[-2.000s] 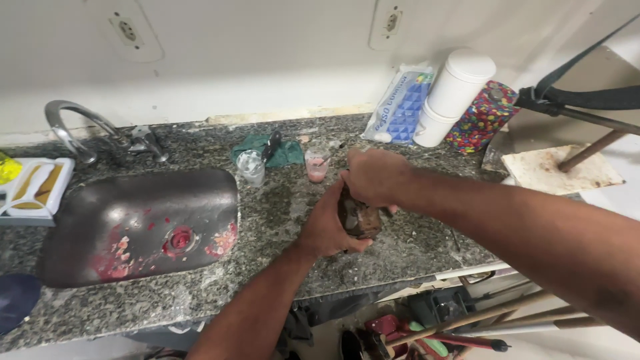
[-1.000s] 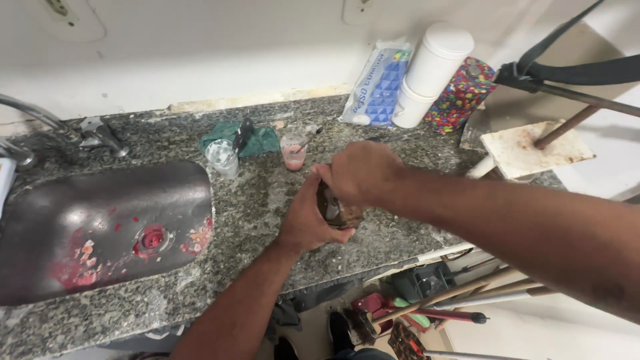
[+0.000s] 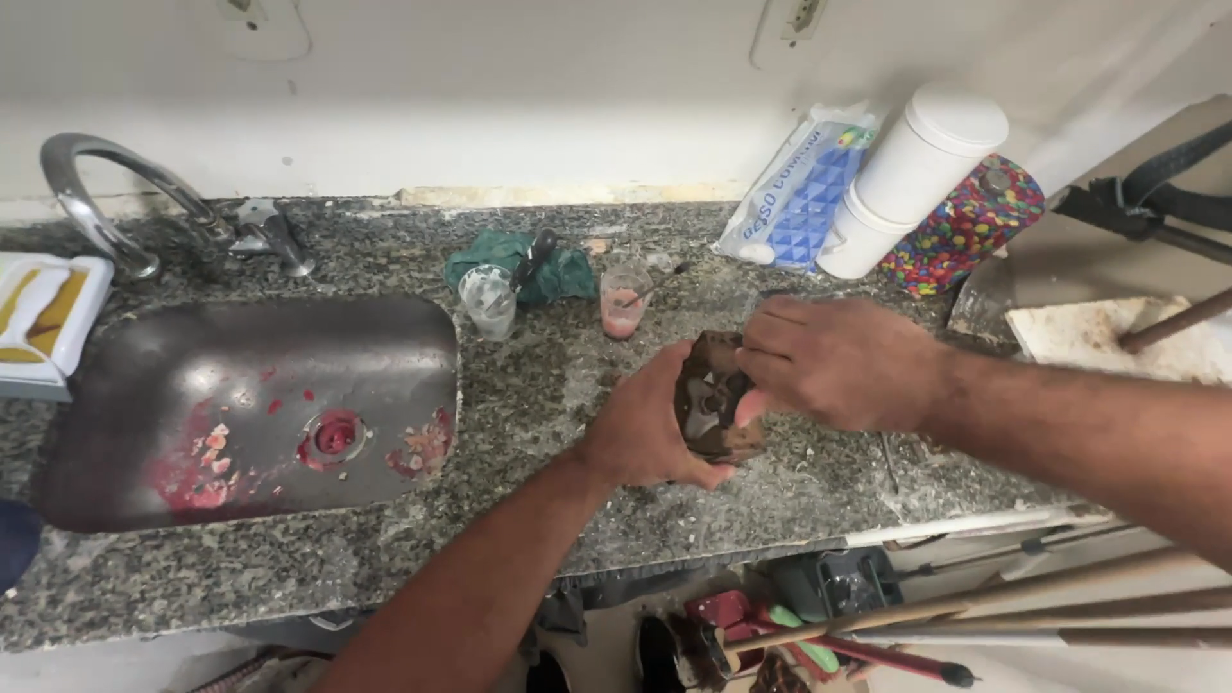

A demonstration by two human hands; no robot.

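Note:
A brown, hollow, glossy-looking object (image 3: 710, 399) is held over the granite counter (image 3: 568, 520); its exact kind cannot be told. My left hand (image 3: 647, 423) wraps around its left side, thumb below. My right hand (image 3: 833, 366) has its fingers bent at the object's upper right edge; whether they pinch something small is hidden. Behind the hands stand a clear plastic cup with pink liquid and a thin stick (image 3: 624, 306) and another clear cup with whitish residue (image 3: 489, 300). A green cloth (image 3: 570, 276) with a dark-handled tool (image 3: 535, 258) lies beside that second cup.
At left are a steel sink (image 3: 260, 385) with pink stains and a chrome faucet (image 3: 135, 164). White cylindrical containers (image 3: 924, 164), a blue-and-white plastic package (image 3: 804, 192) and a multicoloured container (image 3: 962, 226) stand at back right. Wooden poles (image 3: 972, 602) lean below the counter's right edge.
Both hands stay around the brown object, and its dark hollow face shows more now. The view has shifted between frames.

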